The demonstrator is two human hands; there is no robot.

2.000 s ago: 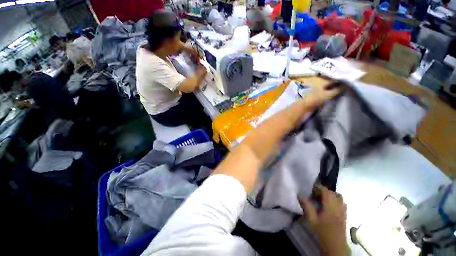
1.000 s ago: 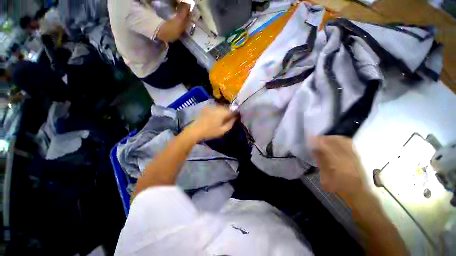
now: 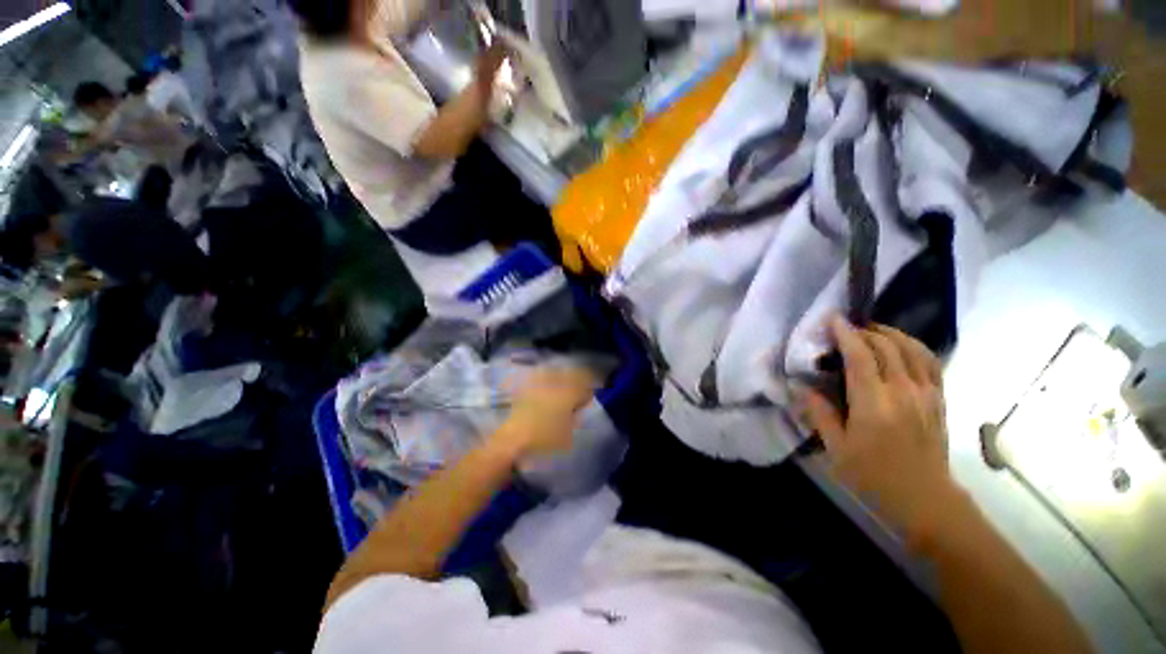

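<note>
The garment being sewn (image 3: 767, 275), light grey with dark strips, lies heaped on the white table and hangs over its front edge. My right hand (image 3: 882, 409) is on its near edge, with cloth between thumb and fingers. My left hand (image 3: 550, 403) is blurred over grey pieces (image 3: 441, 403) in the blue plastic basket (image 3: 335, 479); whether it grips cloth cannot be told.
The machine bed (image 3: 1087, 434) is lit at the right, with part of the machine head (image 3: 1151, 383) at the frame edge. An orange-yellow taped sheet (image 3: 627, 192) lies left of the garment. Another person (image 3: 384, 128) sits at a machine at upper left.
My left hand has moved from the garment's left edge down over the basket. My right hand stays at the garment's near edge. The garment has barely moved.
</note>
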